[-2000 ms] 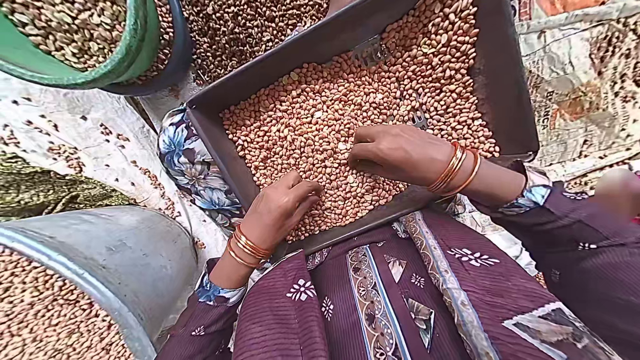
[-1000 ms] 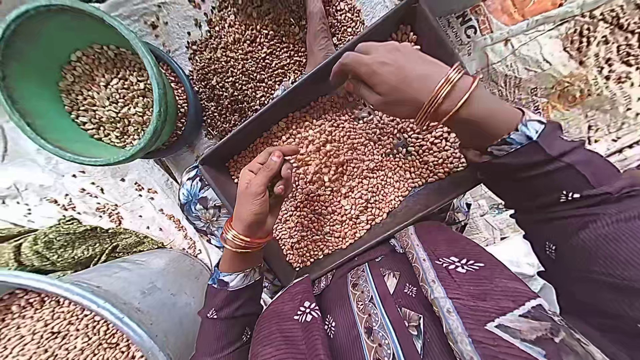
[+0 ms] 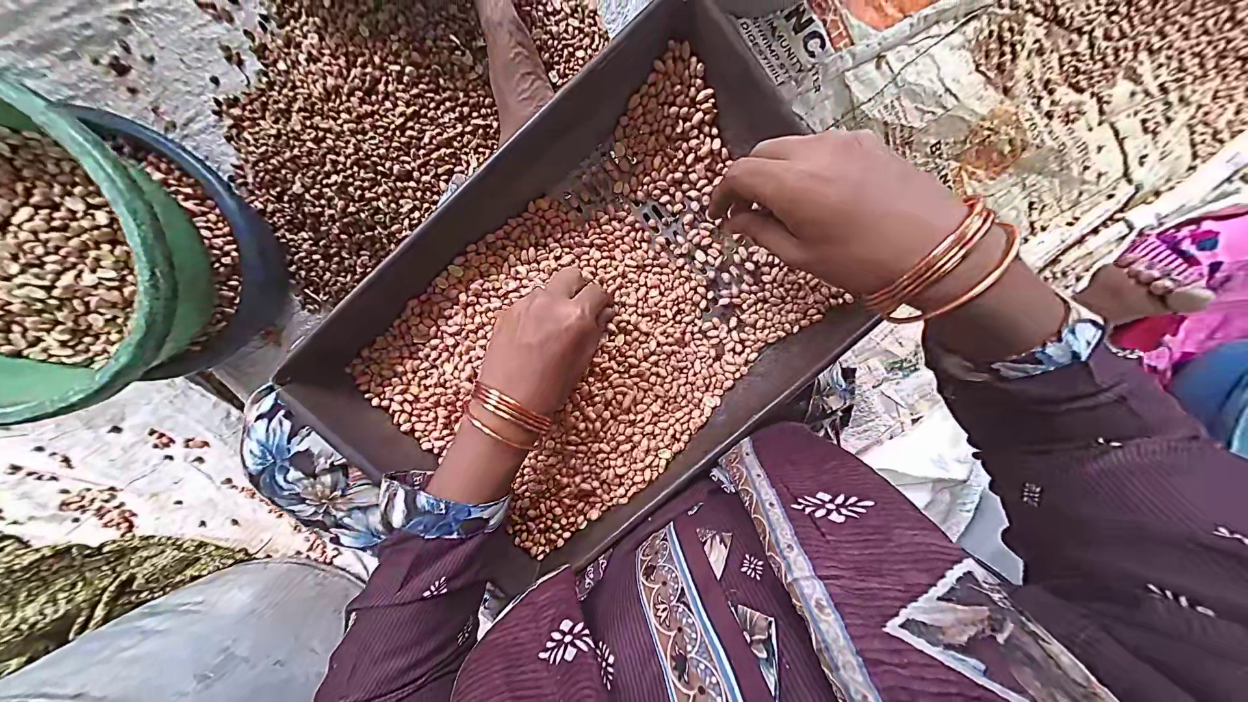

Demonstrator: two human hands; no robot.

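Note:
A dark rectangular tray (image 3: 780, 375) with a slotted bottom lies tilted across my lap, spread with shelled peanuts (image 3: 624, 390). My left hand (image 3: 546, 336) rests among the nuts left of the middle, its fingers bent down into them; whether it holds one is hidden. Over the right part of the tray is my right hand (image 3: 838, 210), thumb and fingers drawn together above the nuts near some bare slots (image 3: 668, 224). Anything between those fingertips is too small to tell. Copper-coloured bangles circle both wrists.
A green tub (image 3: 146, 244) of nuts sits in a dark blue one (image 3: 258, 283) at left. Darker nuts (image 3: 361, 127) lie heaped beyond the tray, beside a bare foot or hand. A metal vessel (image 3: 205, 634) stands lower left. Another person's hand (image 3: 1136, 292) shows at right.
My left hand, raised above the tray a second ago, is down on the nuts. My right hand has come back from the tray's far side. The view has shifted, with less of the green tub showing.

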